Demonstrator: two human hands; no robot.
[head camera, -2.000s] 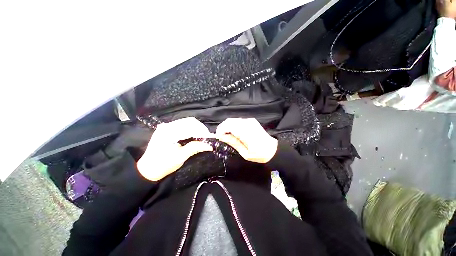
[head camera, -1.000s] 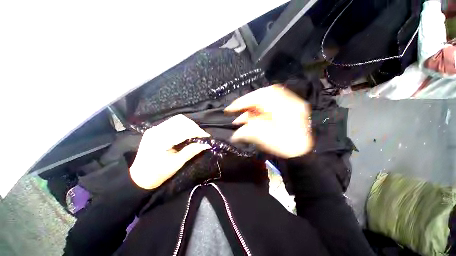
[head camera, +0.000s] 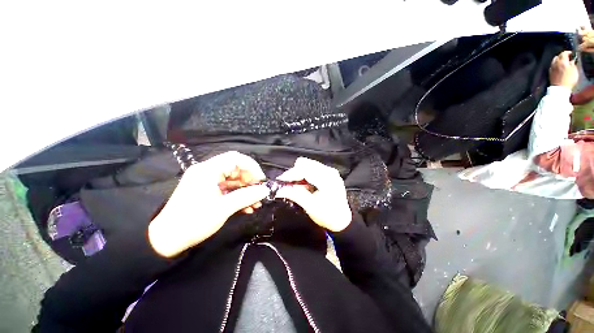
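Observation:
The black nubbly garment (head camera: 254, 104) lies across my lap, with smooth black folds and a band of silvery-glinting trim (head camera: 316, 122). My left hand (head camera: 208, 205) pinches a short stretch of glinting dark trim between thumb and fingers. My right hand (head camera: 317, 194) meets it from the other side, its fingertips closed at the same trim and nearly touching my left fingertips. Both hands are overexposed, so fine detail is lost. Any needle or thread between the fingertips cannot be made out.
A large white table (head camera: 163, 52) spans the top. At the upper right a person's hand (head camera: 563, 70) is at a second black garment (head camera: 469, 110) with pale chain-like edging. An olive-green bundle (head camera: 488, 309) lies on the grey floor, lower right. A purple item (head camera: 75, 224) is at the left.
My right hand was raised away to the right a second ago and has come back to the trim beside my left hand. The view has shifted, showing more of the neighbouring person.

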